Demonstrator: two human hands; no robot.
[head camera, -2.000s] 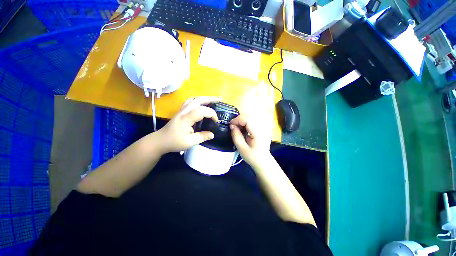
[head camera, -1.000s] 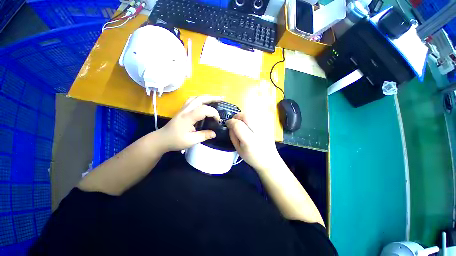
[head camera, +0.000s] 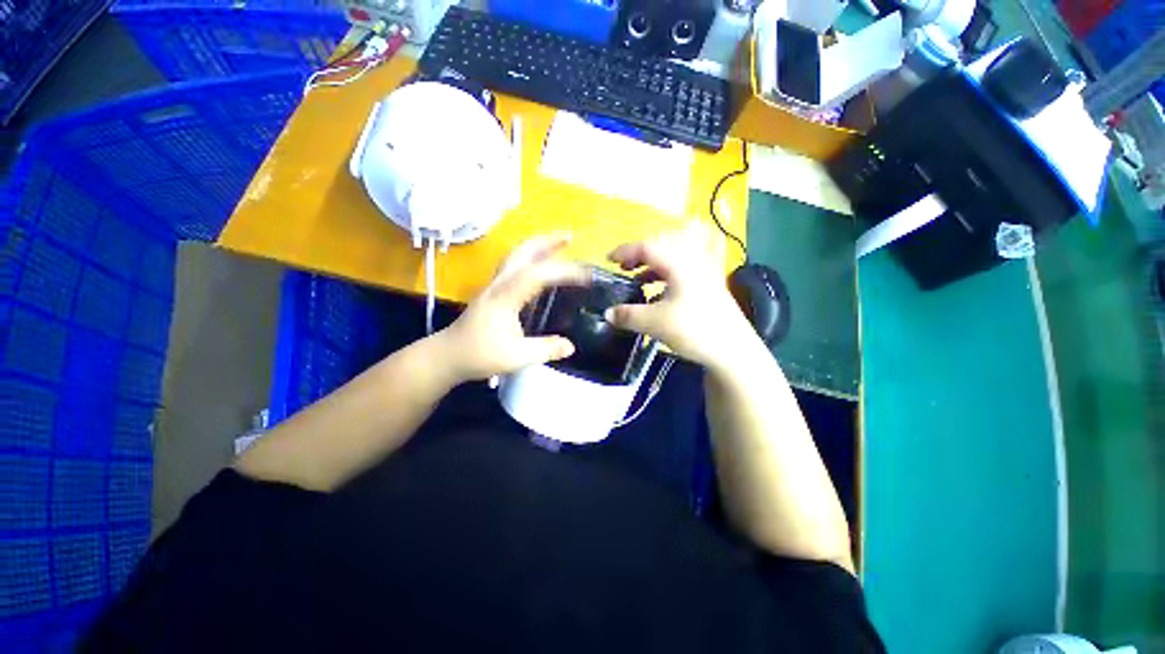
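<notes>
A dome camera with a white round housing (head camera: 562, 401) and a black ball head (head camera: 590, 335) is against my body at the desk's front edge. My left hand (head camera: 511, 317) holds the left side of the black head, with fingers over its top and thumb near the white rim. My right hand (head camera: 677, 304) is at the head's right side, fingers curled and thumb on or close to the black surface. The head's front looks blurred. A white cable hangs at the housing's right side.
A second white dome camera (head camera: 437, 164) lies on the orange desk (head camera: 300, 211), its cable hanging over the edge. Behind are a keyboard (head camera: 575, 77) and white paper (head camera: 618, 162). A mouse (head camera: 763, 304) and black box printer (head camera: 958, 179) are right. Blue crates (head camera: 77, 371) stand left.
My right fingers, pinched close together at the black head before, have spread and shifted to its upper right. The black head has turned somewhat. The whole view has shifted slightly.
</notes>
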